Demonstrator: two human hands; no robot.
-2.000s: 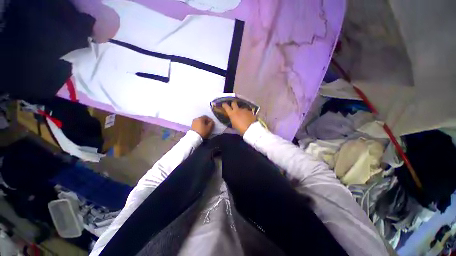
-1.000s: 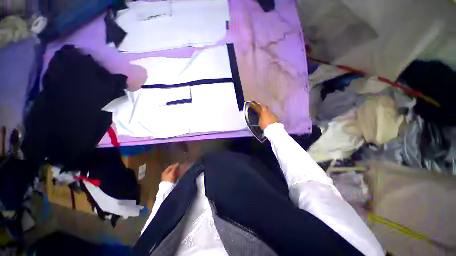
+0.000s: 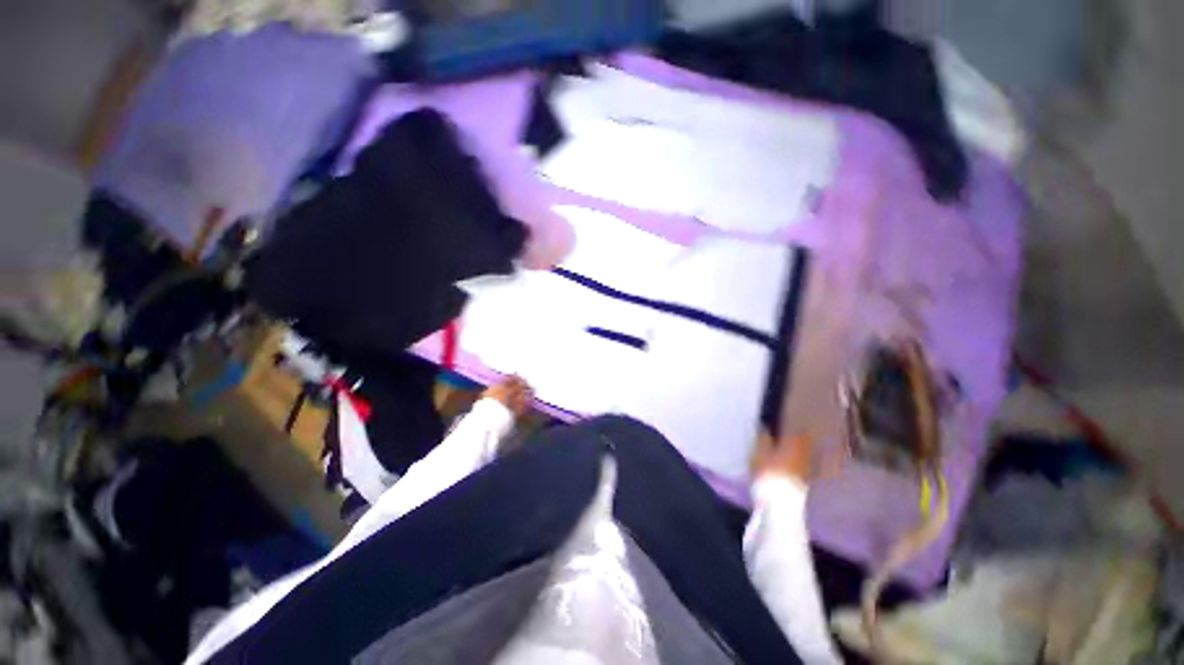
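Observation:
A large white panel (image 3: 662,370) with black lines lies on the pink-purple pressing table. It has a long narrow black line, a short black line and a wide black band (image 3: 787,344) at its right end. My left hand (image 3: 513,394) is at the panel's near left edge; its grip is unclear. My right hand (image 3: 783,457) is at the near right corner, below the black band; blur hides whether it grips the cloth. The iron (image 3: 896,403) stands on the table to the right of the panel, blurred, with no hand on it.
Another white piece (image 3: 688,150) lies at the far side. A black garment heap (image 3: 390,234) lies at the left. A yellow cord (image 3: 926,520) hangs over the table's near right side. A blue padded thing (image 3: 532,33) is at the far edge. Fabric scraps surround the table.
My right hand has let go of the iron, which now stands to the right. My left hand has come up to the panel's near edge. The camera view has shifted.

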